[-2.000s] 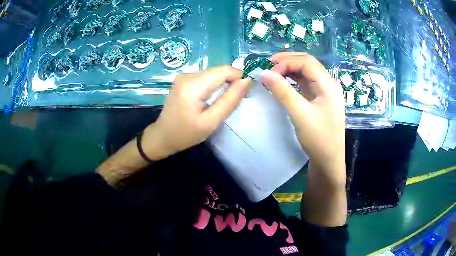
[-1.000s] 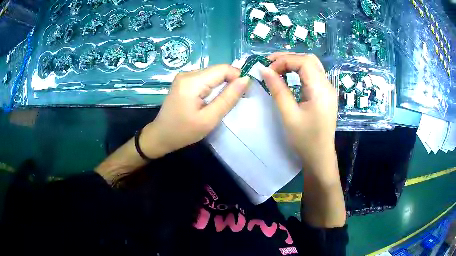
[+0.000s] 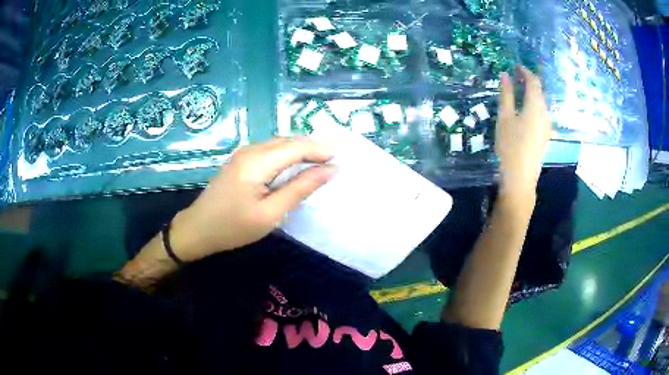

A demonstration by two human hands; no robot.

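Observation:
A white backing sheet (image 3: 370,209) hangs over the lap, pinched at its upper left edge by my left hand (image 3: 253,194). My right hand (image 3: 522,132) is off the sheet, over the right side of the compartment tray (image 3: 424,124), with its fingers pointing away from me. Its fingertips are blurred; whether they touch or hold a board cannot be told. Green circuit boards (image 3: 312,61) lie in the tray pockets, several with white square pads (image 3: 369,54). The sheet's upper corner overlaps the tray's near left pocket.
A round-pocket tray (image 3: 132,165) with rows of board assemblies is at left. A clear tray with yellow-gold spots (image 3: 605,44) is at far right. Loose white sheets (image 3: 605,170) hang at the bench's right edge. Black bags (image 3: 543,242) are below; blue crates (image 3: 623,333) lower right.
My right hand has left the board and sheet and moved right over the tray. The board between my fingertips is no longer seen. The view has shifted right; my left hand still holds the sheet.

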